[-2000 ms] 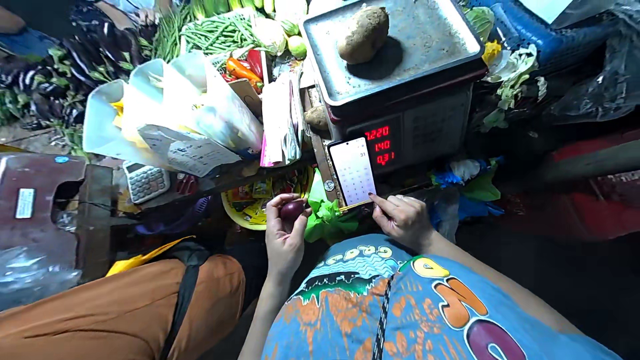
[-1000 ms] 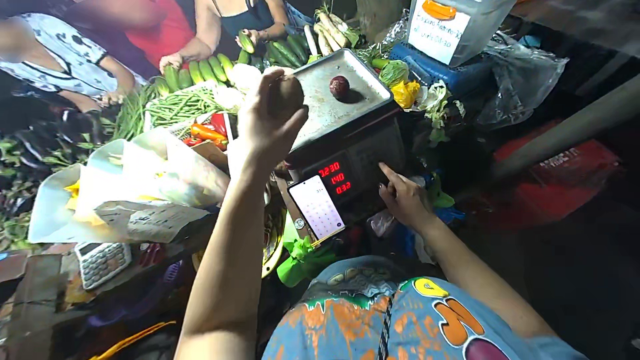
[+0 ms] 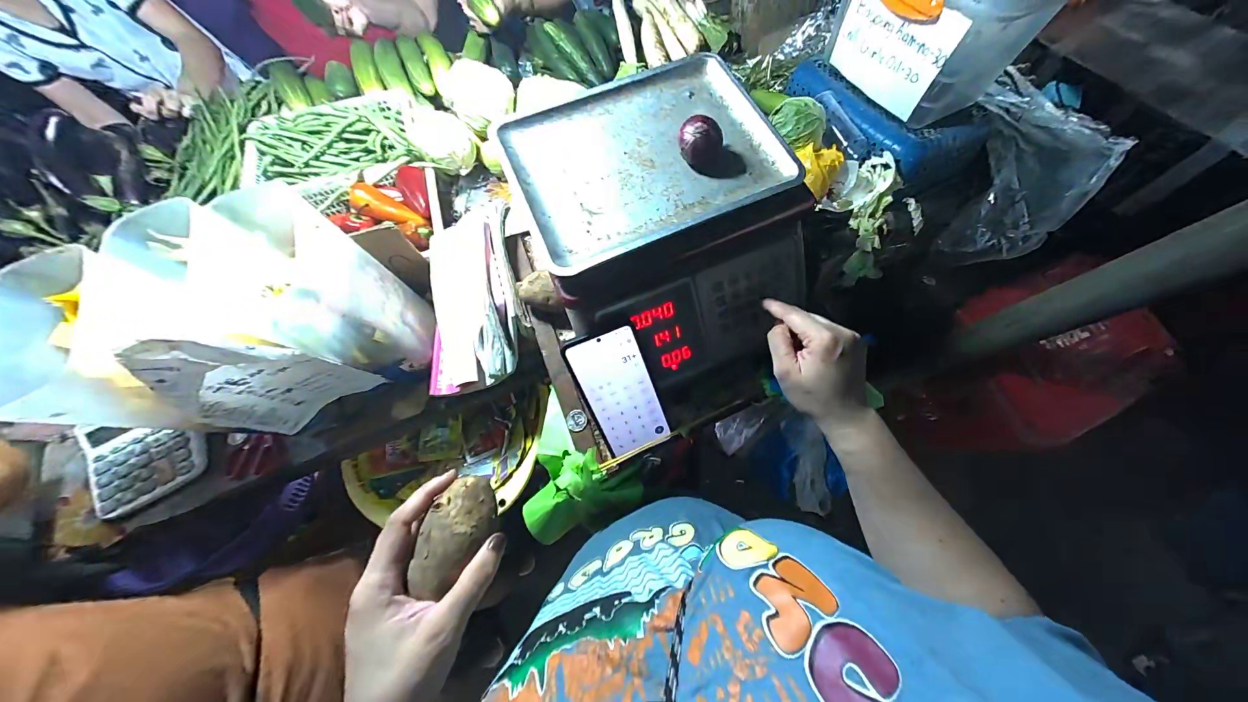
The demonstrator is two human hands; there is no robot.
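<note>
A brown potato is held in my left hand, low and in front of my lap. My right hand has its index finger extended at the keypad of a digital scale; whether the fingertip touches a key I cannot tell. Nothing shows in that hand. One red onion lies on the scale's metal tray, toward the right. Red digits glow on the scale's display. Leaning against the scale's front is a smartphone with a calculator on its screen.
Green beans, cucumbers, peppers and cabbage surround the scale. White plastic containers and a desk calculator stand at left. A blue crate and a metal pole are at right. People are across the stall.
The potato was on the tray at first; my left hand has taken it and lowered it toward my lap. The onion, first in that hand, now lies on the tray. My right hand has moved to the keypad.
</note>
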